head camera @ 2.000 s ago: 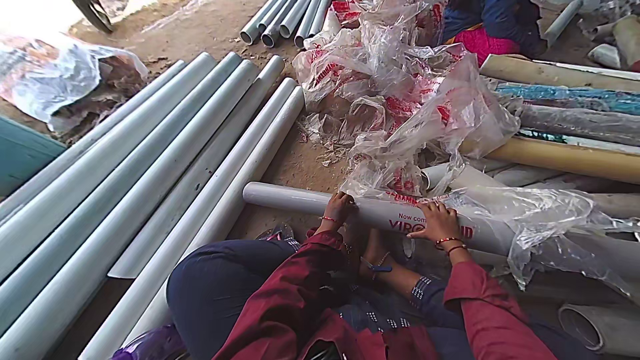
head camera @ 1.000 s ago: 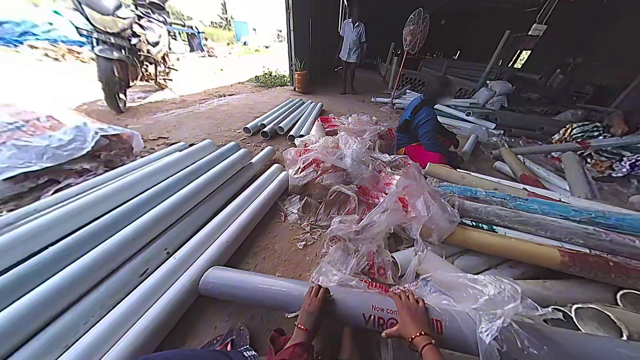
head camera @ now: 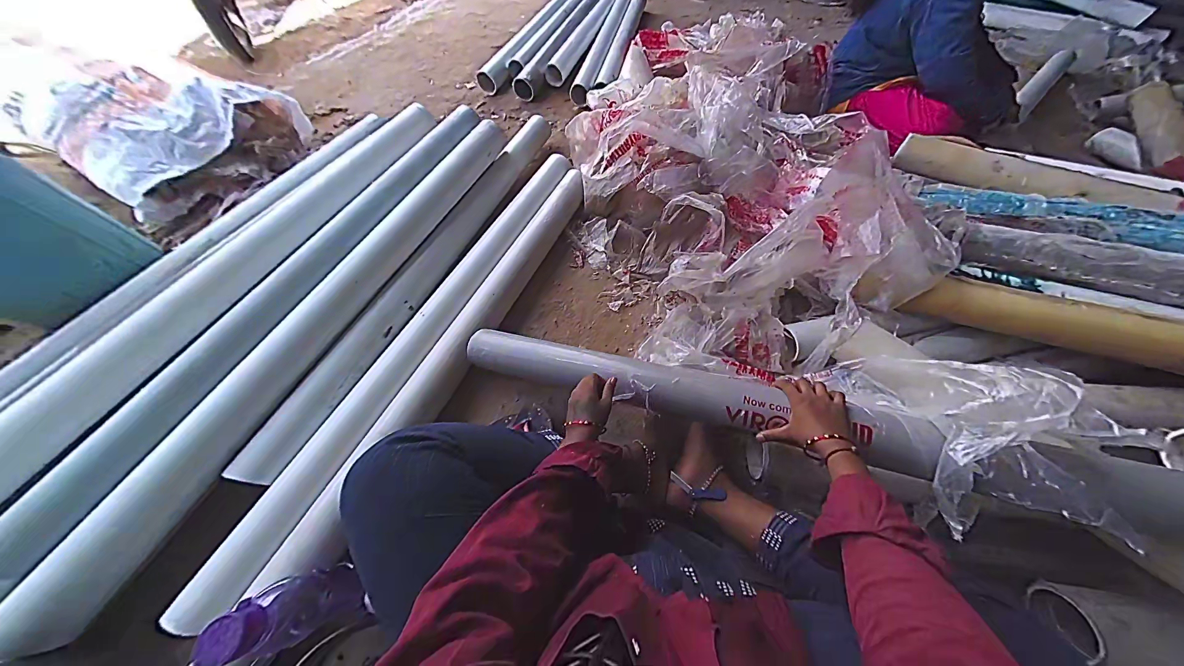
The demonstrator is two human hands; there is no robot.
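A grey plastic pipe (head camera: 684,388) with red and dark print lies across in front of my crossed legs, its near-left end beside the row of pale pipes. My left hand (head camera: 590,405) is at the pipe's lower edge, fingers bent, a bit of clear film by the fingertips; whether it grips anything I cannot tell. My right hand (head camera: 812,418) rests spread on top of the pipe, over part of the print. Torn clear plastic wrapping (head camera: 999,416) drapes the pipe's right part. Beyond the pipe, a big heap of clear film with red print (head camera: 740,185) touches it.
Several long pale pipes (head camera: 305,305) lie side by side at left, with more pipes (head camera: 564,42) farther back. A person in blue (head camera: 906,55) sits at the upper right. Wrapped and yellowish pipes (head camera: 1045,314) are stacked at right. A purple-capped bottle (head camera: 268,615) lies at lower left.
The view has tilted up and back down. My left hand has moved from the top of the pipe to its lower edge, while my right hand stays by the print.
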